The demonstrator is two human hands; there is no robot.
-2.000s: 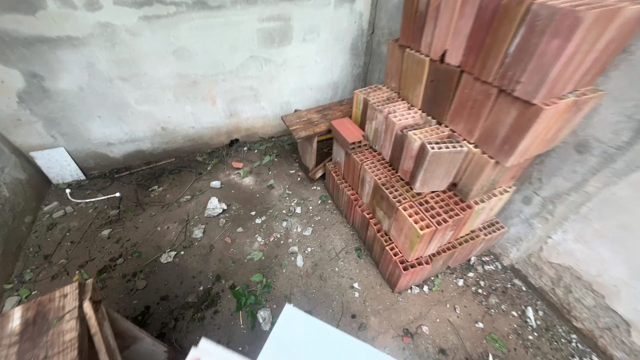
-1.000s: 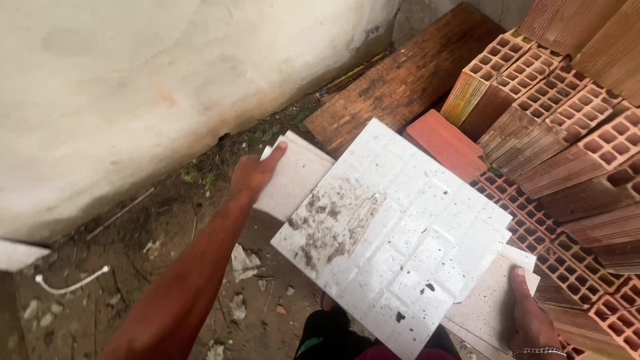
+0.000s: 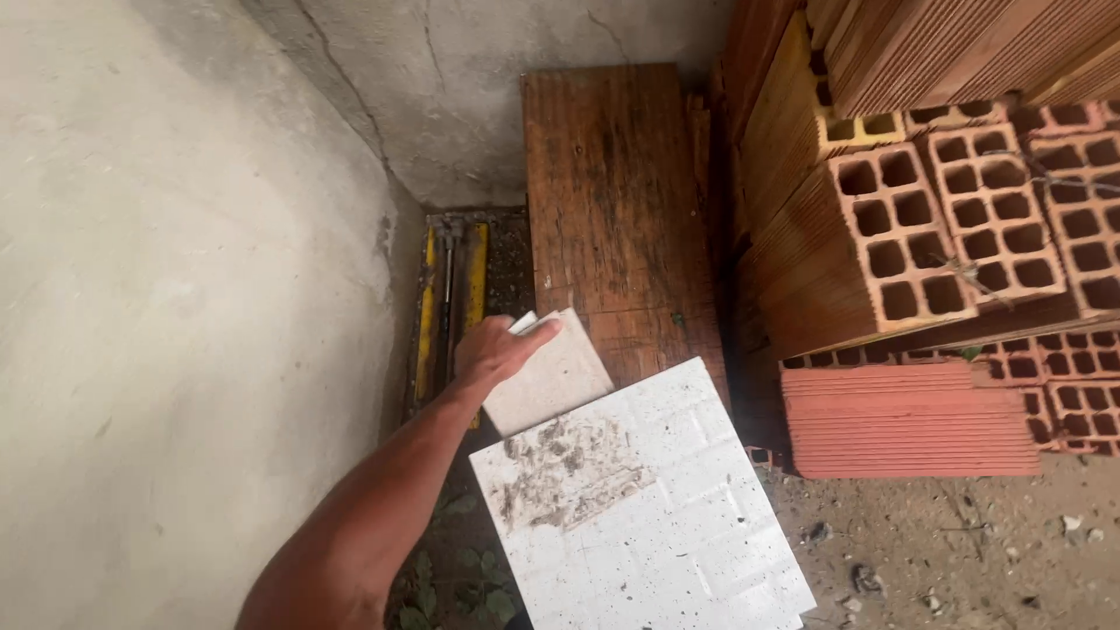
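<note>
My left hand (image 3: 503, 352) grips the far end of a stack of tiles, its thumb on top of a beige tile (image 3: 549, 378). Across that tile lies a larger white tile (image 3: 643, 516), speckled and smeared with brown dirt, with faint raised rectangles on its face. The stack is over the near end of a worn wooden board (image 3: 617, 192). My right hand is out of view, and the near end of the stack is cut off by the frame's lower edge.
Hollow clay bricks (image 3: 910, 236) are piled at the right, with a red ribbed brick (image 3: 910, 420) lower down. A yellow-edged metal object (image 3: 477, 276) lies between the board and the plastered wall (image 3: 192, 289). Stones and debris litter the dirt floor (image 3: 945, 542).
The view has swung toward the wall corner and wooden board. The tiles, absent from my hands' view two seconds ago, were held between both hands one second ago; my right hand has since left view.
</note>
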